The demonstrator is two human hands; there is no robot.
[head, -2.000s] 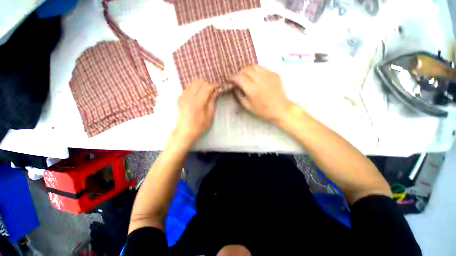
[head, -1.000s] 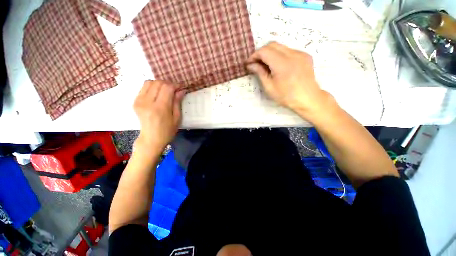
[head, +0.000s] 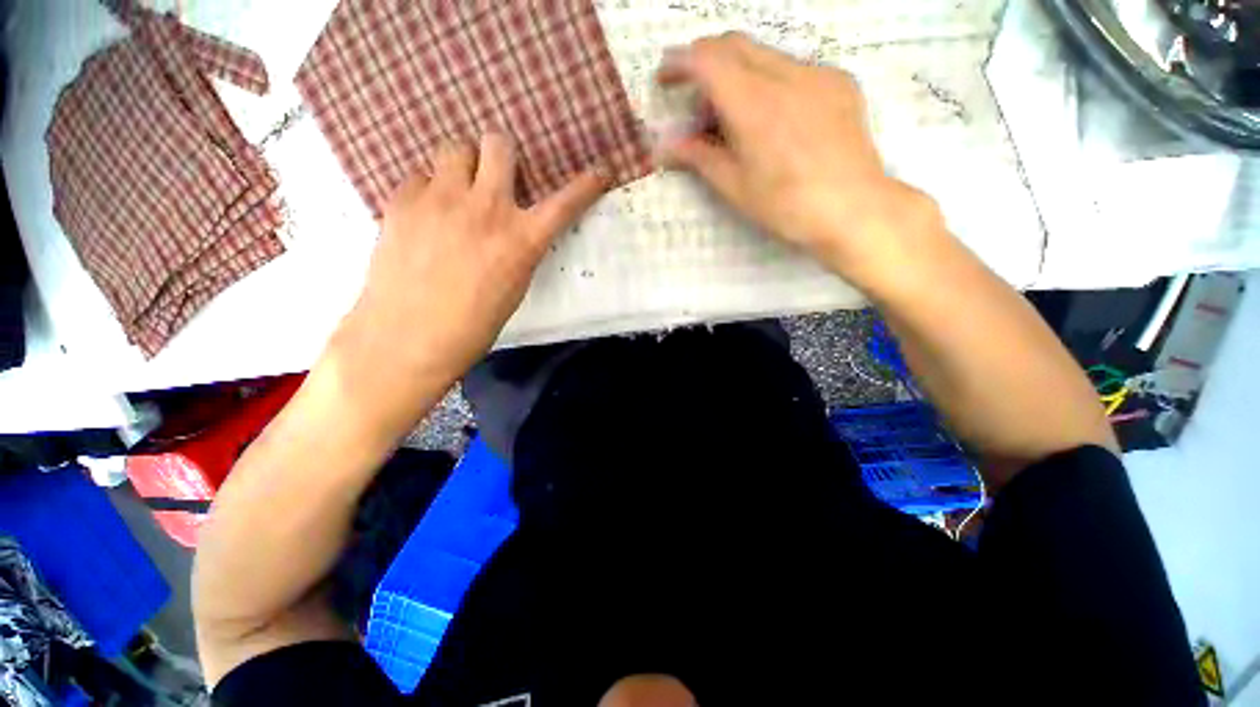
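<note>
A red-brown and cream plaid piece lies flat on the off-white padded table, its top cut off by the frame's edge. My left hand lies spread on its near edge, fingers apart, thumb near the right corner. It covers most of the near edge. My right hand is just right of the piece's near right corner, slightly blurred, fingers curled and apart, with nothing seen in it. A stack of plaid pieces lies at the left with a narrow plaid strip at its top.
The steam iron is at the upper right, partly cut off. Thread bits lie on the cover. Below the table are a red plastic stool, a blue crate and another blue crate beside my dark-clothed legs.
My left hand has moved from the near left corner onto the piece's near edge. My right hand has come off the near right corner. The view has shifted, and the snips are out of frame.
</note>
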